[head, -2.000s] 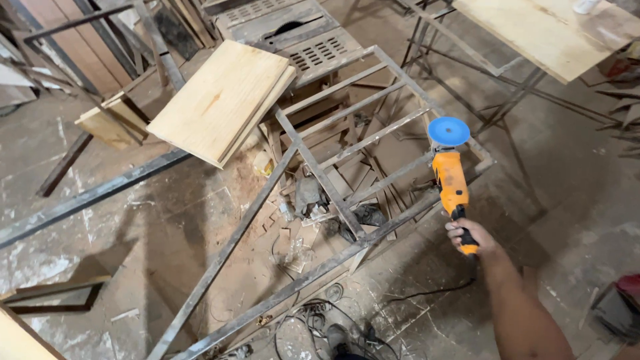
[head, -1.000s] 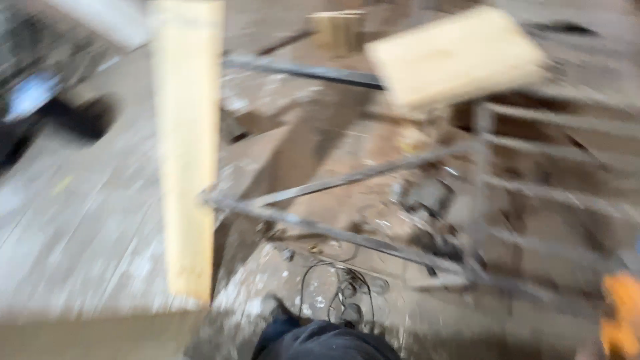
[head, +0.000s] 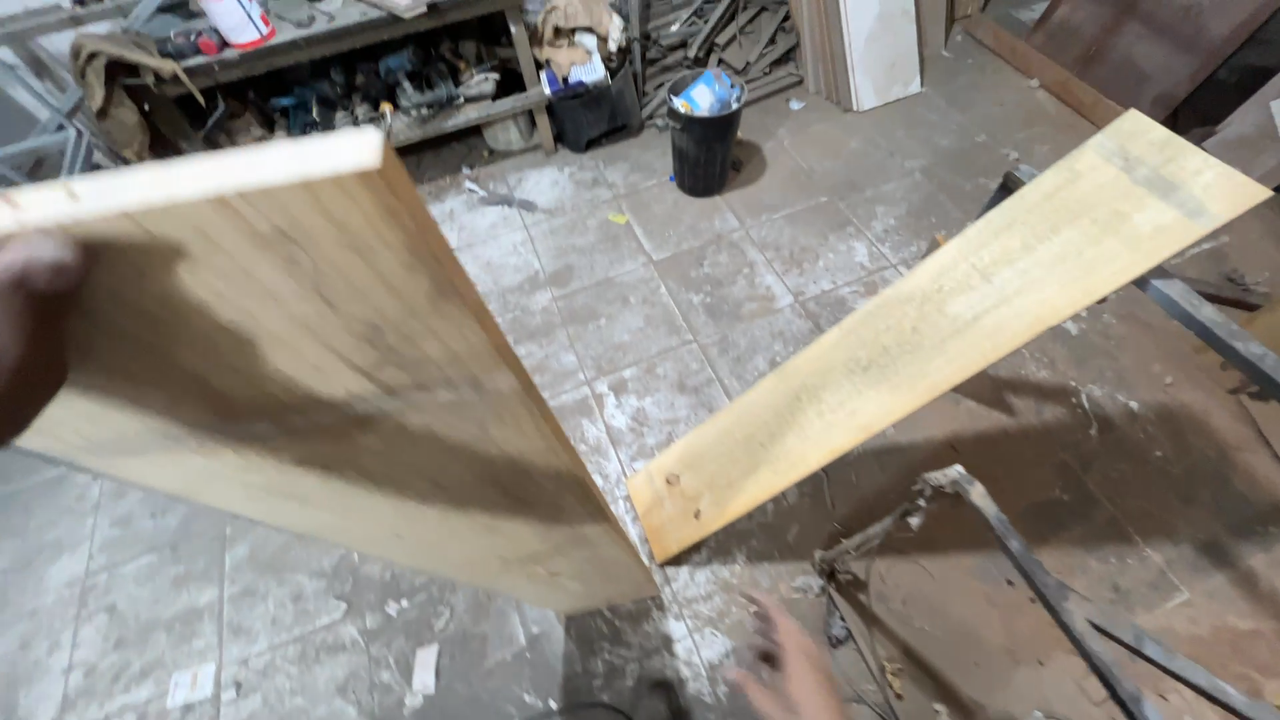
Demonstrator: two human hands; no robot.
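At the left edge my left hand [head: 35,320] grips a wide wooden board [head: 330,360] by its upper edge; only part of the hand shows. The board is tilted, with its lower corner near the middle of the view. My right hand [head: 790,660] is low in the view, blurred, its fingers apart and nothing seen in it. A long pale wooden plank [head: 930,330] slopes from the upper right down to the lower corner of the board. Below the plank, to the right of my right hand, stands a metal frame [head: 1040,580].
A black bucket [head: 700,150] of waste stands on the tiled floor [head: 620,330]. Behind it lie stacked scraps [head: 735,40]. At the upper left is a workbench [head: 390,30] with tools on its lower shelf. A metal bar [head: 1215,330] runs under the plank at right.
Two seconds ago my right hand held an orange angle grinder with a blue disc; now that hand shows without it. My left hand and its board have come into view. The view has swung left.
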